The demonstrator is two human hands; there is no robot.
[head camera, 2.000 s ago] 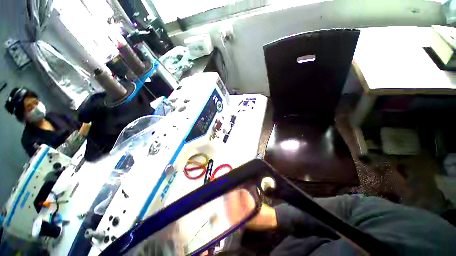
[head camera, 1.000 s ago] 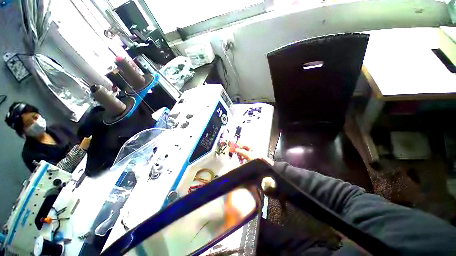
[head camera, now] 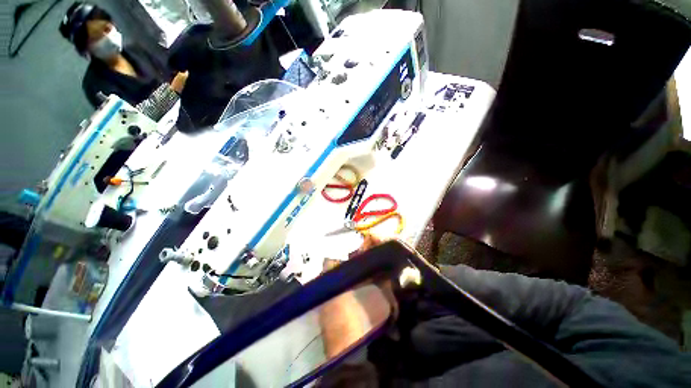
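The white sewing machine [head camera: 303,178] with a blue stripe runs diagonally across the view. Dark cloth [head camera: 246,305] lies by its needle end. My right hand [head camera: 352,314] is low in the view, mostly behind a dark glasses rim and blurred through the lens. Its fingers show just above the rim, close to red-orange looped scissors [head camera: 377,208]; whether they hold anything is unclear. Slim black snips [head camera: 357,198] lie beside these loops. A second pair of scissors [head camera: 341,186] lies partly under the machine arm. My left hand is not in view.
A clear plastic guard [head camera: 257,102] stands behind the machine. Small tools [head camera: 401,132] lie at the table's right end. A white sheet [head camera: 163,330] is at lower left. A dark chair [head camera: 523,182] stands right. A masked person [head camera: 125,64] sits at a facing machine [head camera: 76,182].
The view has turned, moving the machine and chair up and right. My right hand has drawn back from the small tools toward the needle end. The red-orange scissors show fully again.
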